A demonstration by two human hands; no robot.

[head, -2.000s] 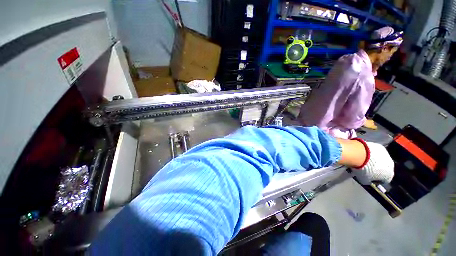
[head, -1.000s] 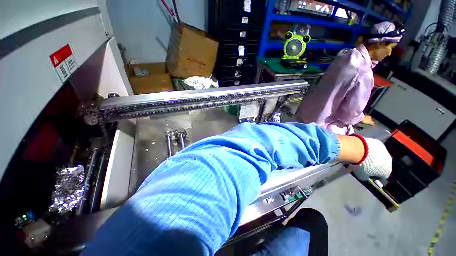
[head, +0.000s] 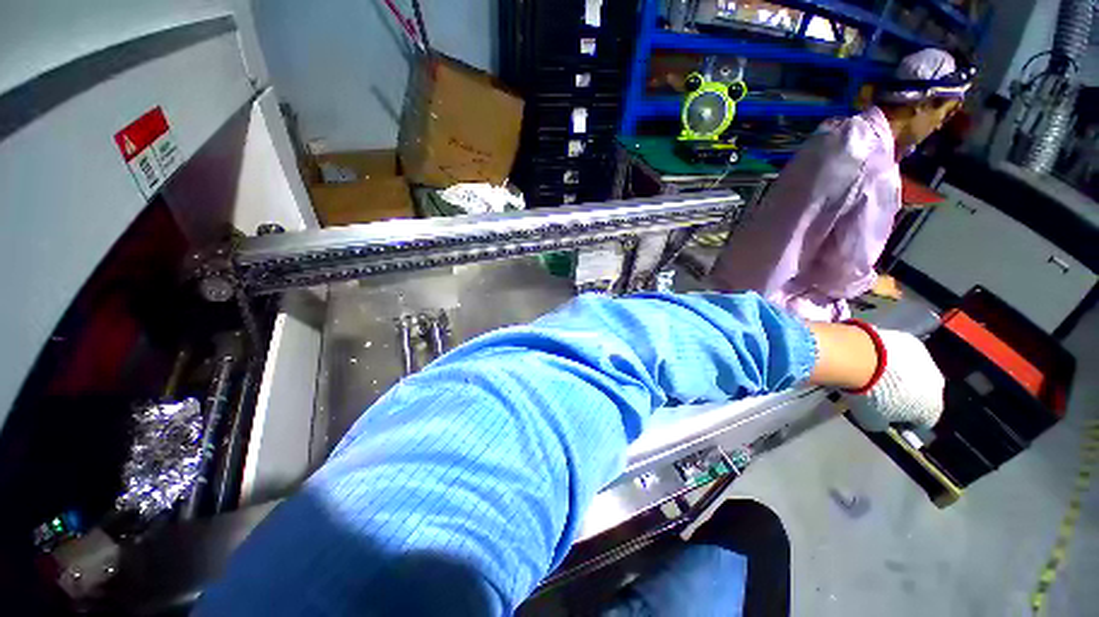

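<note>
My left hand (head: 898, 383), in a white knit glove with a red cuff, is at the far right end of the near silver rail (head: 711, 424). My blue-sleeved arm stretches across the picture and hides part of the rail. The fingers are curled down and partly hidden, so I cannot tell whether they grip anything. The far chain-edged rail (head: 482, 241) runs behind my arm over the metal conveyor surface (head: 362, 362). My right hand is not in view.
A black tote with an orange-red liner (head: 998, 352) is just beyond my glove. A person in pink (head: 820, 217) stands behind the rails. Crumpled foil (head: 163, 456) lies in the machine mouth at left. A cardboard box (head: 458, 127) and lime-green fan (head: 709, 109) are behind.
The view has shifted slightly. My left hand stays at the rail end, and the person in pink has barely moved.
</note>
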